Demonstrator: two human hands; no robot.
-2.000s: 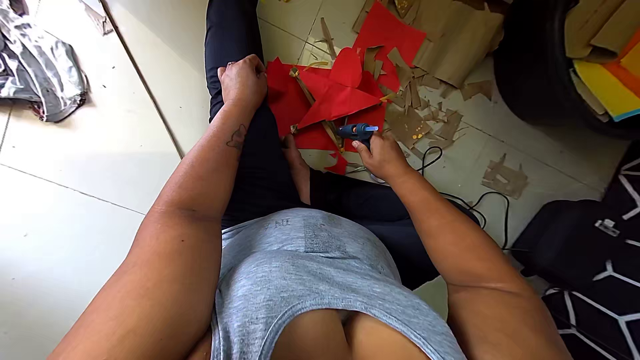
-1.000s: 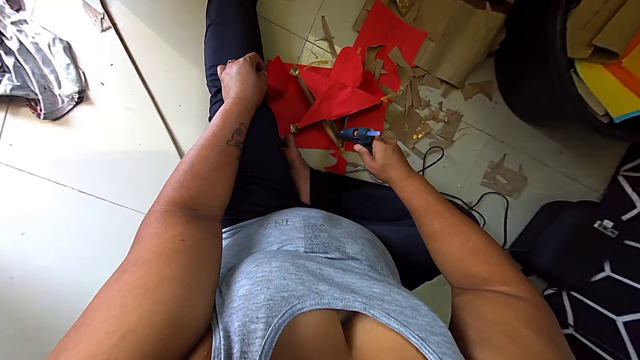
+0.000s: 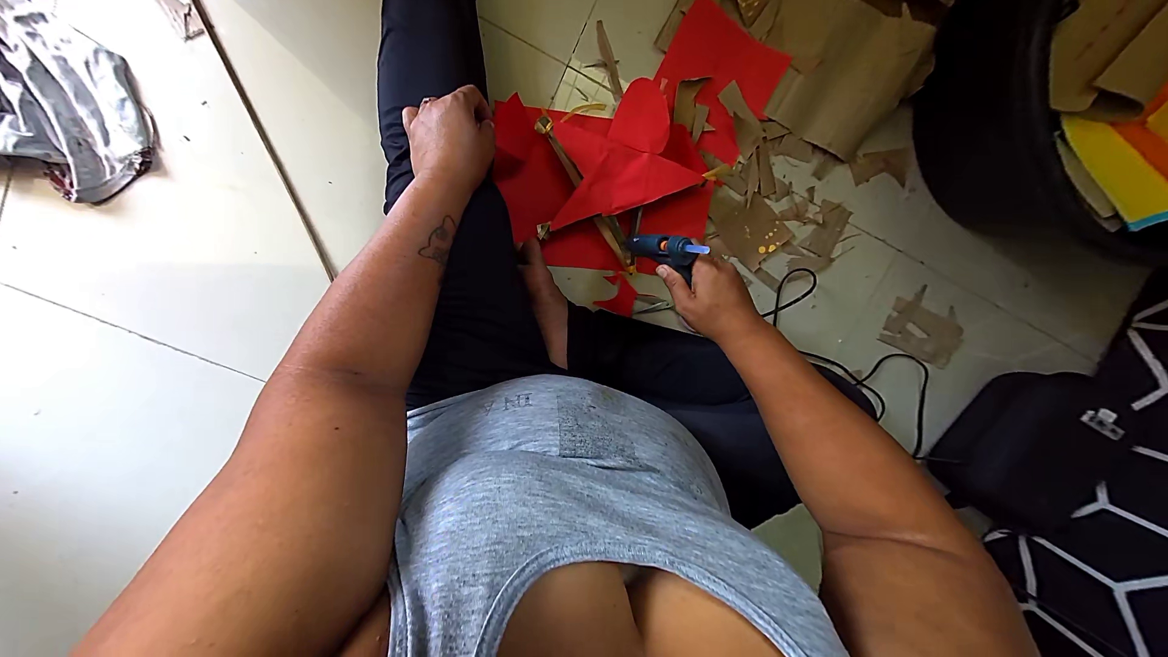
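My right hand grips a dark blue hot glue gun, a glue stick showing at its rear, over the edge of the red sheets. My left hand rests on my knee beside the red material, its fingers curled; whether it pinches anything is hidden. Between my hands lies a red pointed shape with a rounded flap, on top of a flat red sheet. Narrow brown strips run under it. A pair of scissors lies partly hidden near the glue gun.
Torn cardboard scraps and a larger cardboard piece lie on the tiled floor. A black tub holding cardboard and coloured sheets stands at the upper right. A black cord loops along the floor at right. Crumpled cloth lies upper left.
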